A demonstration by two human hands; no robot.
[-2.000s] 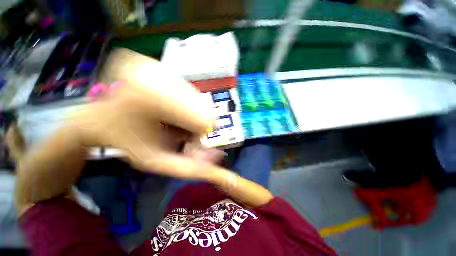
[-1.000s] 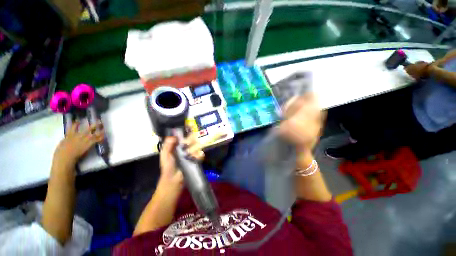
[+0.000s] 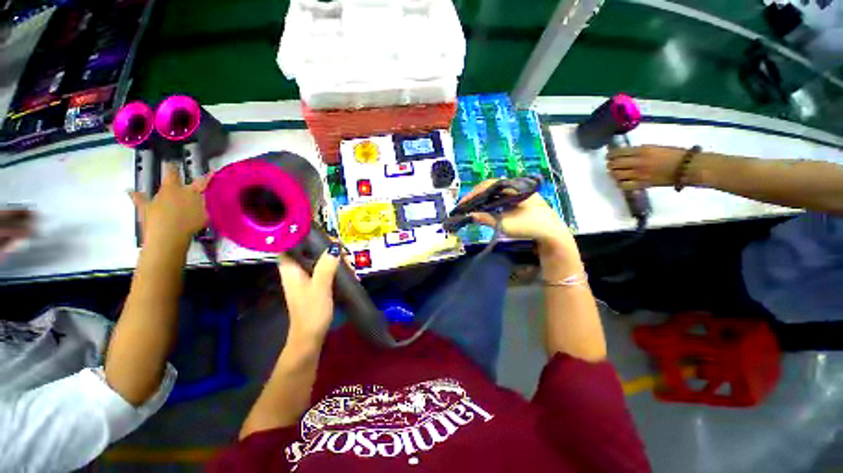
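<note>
My left hand (image 3: 311, 288) is closed around the handle of a dark grey hair dryer (image 3: 311, 242), whose magenta ring faces up and to the left. My right hand (image 3: 527, 220) holds the bundled black power cord (image 3: 494, 200) over the right edge of the lower tester. The cord runs from the handle end up to my right hand. Two white testers (image 3: 400, 209) with small displays, red switches and yellow patches lie in front of me. The upper tester's round black socket (image 3: 443, 173) is visible. The plug cannot be made out clearly.
A white moulded tray (image 3: 372, 46) sits on a red-brown stack (image 3: 379, 123). Blue-green patterned sheets (image 3: 502, 148) lie right of the testers. At left, a person's hand touches two hair dryers (image 3: 177, 118). At right, another person's hand holds a hair dryer (image 3: 611, 121). A metal post (image 3: 555, 51) stands behind.
The dryer's head has turned, so its magenta ring now shows. My right hand has moved left with the cord toward the testers. The right-hand person's dryer has come closer on the bench.
</note>
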